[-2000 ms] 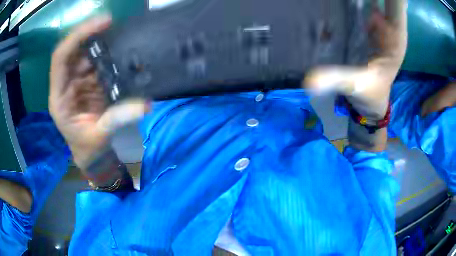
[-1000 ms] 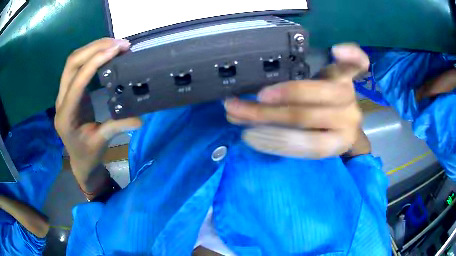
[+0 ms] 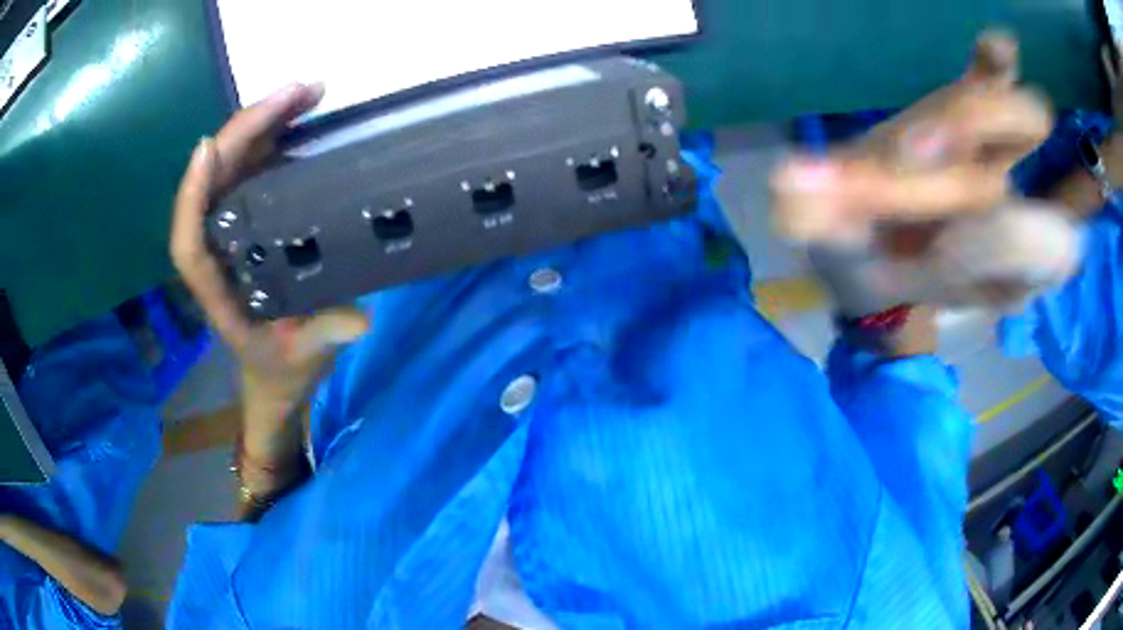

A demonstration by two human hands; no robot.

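Note:
A black enclosure is tilted with its long end panel (image 3: pixel 450 185) facing me. The panel has several square port openings in a row, and shiny corner screws at both ends. My left hand (image 3: pixel 265 271) grips the panel's left end, fingers behind the top edge and thumb at the lower edge. My right hand (image 3: pixel 924 197) is away to the right of the panel, blurred and not touching it. Whether its fingertips hold anything small cannot be told. A white sheet (image 3: pixel 456 43) lies over the enclosure behind the panel.
A green bench mat (image 3: pixel 111 160) lies behind and beside the enclosure. People in blue smocks sit at the left (image 3: pixel 62 554) and right (image 3: pixel 1084 308) edges. A blue object (image 3: pixel 1038 511) and dark cables are at the lower right.
The blur on the enclosure is gone, and it has shifted left and slightly down since a second ago. My right hand has moved from the panel's lower edge to the right. My left hand keeps its grip.

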